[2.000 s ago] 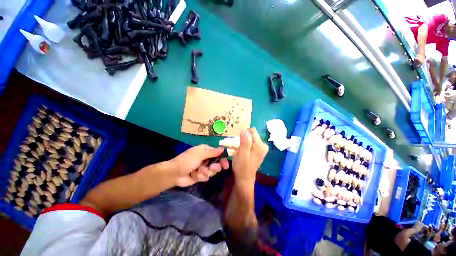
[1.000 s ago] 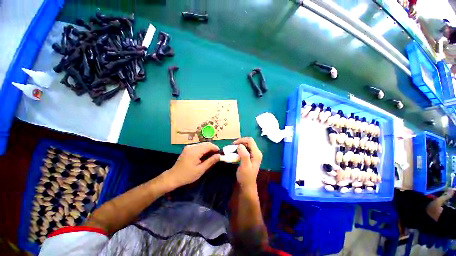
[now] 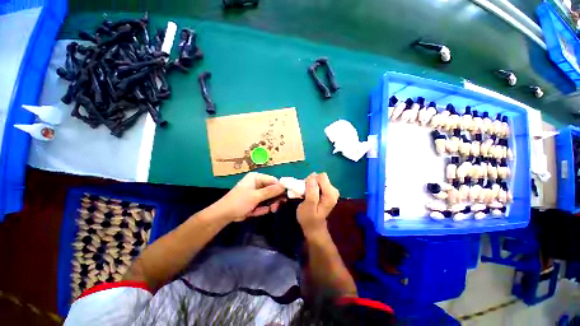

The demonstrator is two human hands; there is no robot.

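A white piece (image 3: 293, 185) is pinched between my two hands just below the bench's front edge. My left hand (image 3: 254, 196) grips its left end, with something dark partly hidden under the fingers. My right hand (image 3: 317, 198) pinches its right end. A cardboard pad (image 3: 232, 132) with brown spots lies on the bench beyond my hands, with a green round pot or cap (image 3: 259, 155) on it. A heap of black moulded parts (image 3: 117, 73) lies at the left, and one black part (image 3: 207, 93) lies alone. Paired black parts (image 3: 325, 77) lie beyond the pad.
A blue tray (image 3: 376, 153) at the right holds rows of pale-and-black pieces. Crumpled white tissue (image 3: 346, 139) lies beside it. Two white bottles (image 3: 39, 131) stand out at far left. A lower-left crate (image 3: 67, 255) holds packed pieces. Joined pieces (image 3: 444, 53) lie on the belt.
The view has shifted, bringing the right tray closer to centre height. The white piece was seen as two pale shapes between my fingers; now it shows as one, still held by both hands.
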